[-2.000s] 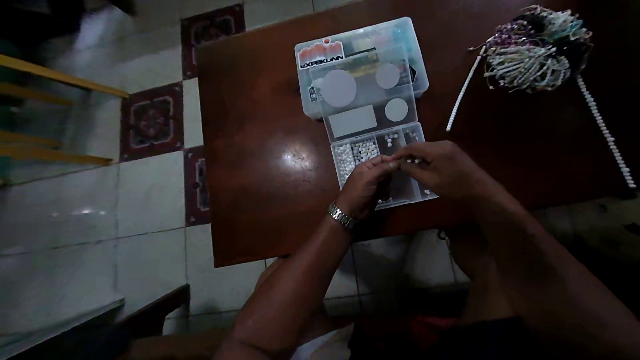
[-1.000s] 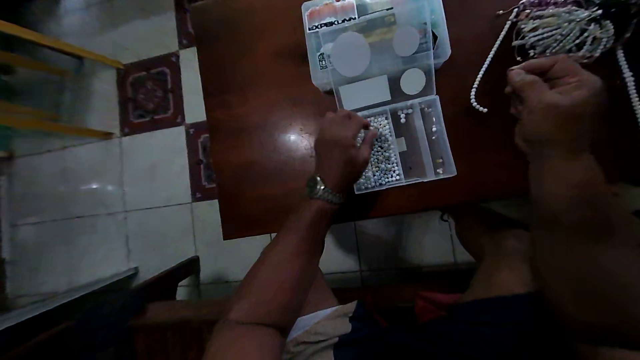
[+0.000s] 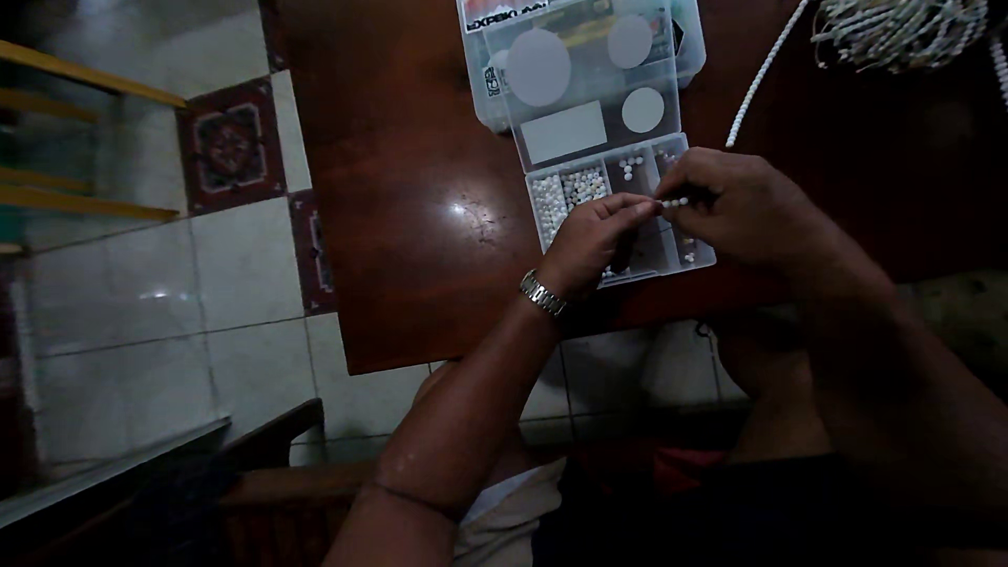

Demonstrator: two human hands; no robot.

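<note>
Over the open plastic bead box (image 3: 542,228), my left hand (image 3: 602,232) pinches something small at its fingertips; a thread is too fine to make out. My right hand (image 3: 732,193) meets it from the right, its fingers around a short row of white beads (image 3: 675,203). White beads (image 3: 583,187) fill the left compartments of the box, and a few loose ones (image 3: 631,167) lie in a compartment further right. The hands hide part of the box. Its clear lid (image 3: 594,87) lies folded back, away from me.
Under the lid rests another translucent plastic case (image 3: 693,39). A strand of white beads (image 3: 760,79) trails from a bundle of beaded strings (image 3: 906,31) at the back right. The brown table's (image 3: 417,236) near edge runs just below the bead box.
My right hand has come from beside the bundle of strings to the bead box. My left hand has moved from the bead compartment to meet it, fingertips close together.
</note>
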